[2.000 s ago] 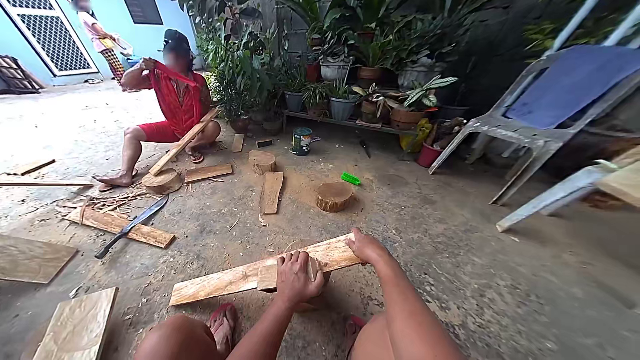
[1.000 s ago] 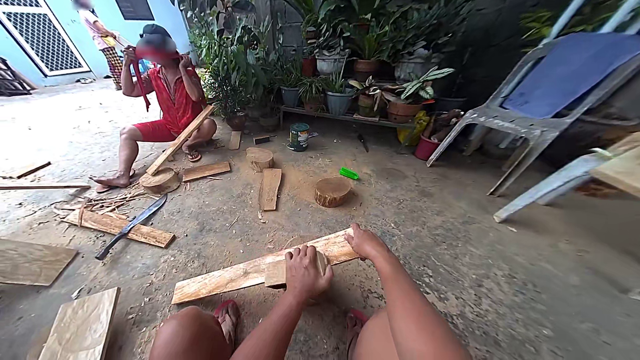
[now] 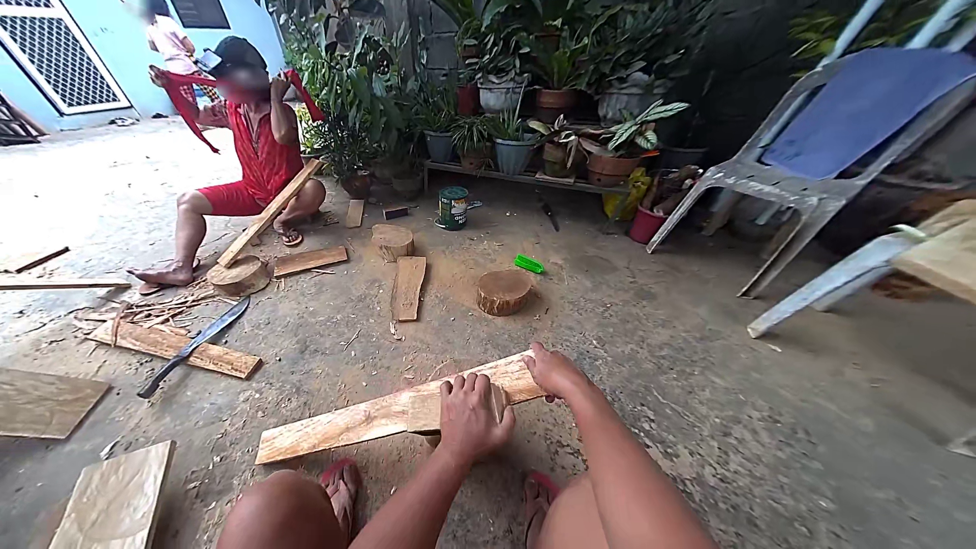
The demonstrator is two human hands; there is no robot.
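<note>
A long pale wooden board [image 3: 335,428] lies slantwise before my knees, its support mostly hidden beneath it. My left hand [image 3: 474,415] is closed over a small wooden block [image 3: 424,412] that rests flat on the board's face. At the board's right end, my right hand [image 3: 559,374] grips the edge, thumb on top. Beyond them on the ground stand a round wood slab [image 3: 504,291] and a short board [image 3: 409,288]. A machete [image 3: 200,341] lies across another board [image 3: 152,341] to the left.
A co-worker [image 3: 263,152] in red sits at the back left, a plank [image 3: 271,213] leaning on a log slice [image 3: 239,276]. A green plastic object [image 3: 529,264], a can [image 3: 453,208] and a knife [image 3: 548,213] are on the concrete. A plastic chair [image 3: 831,145] stands right; loose boards [image 3: 114,496] lie lower left.
The co-worker has raised the red cloth and now holds it stretched out behind the head or neck. My hands remain on the block and board, with only slight movement of the left hand.
</note>
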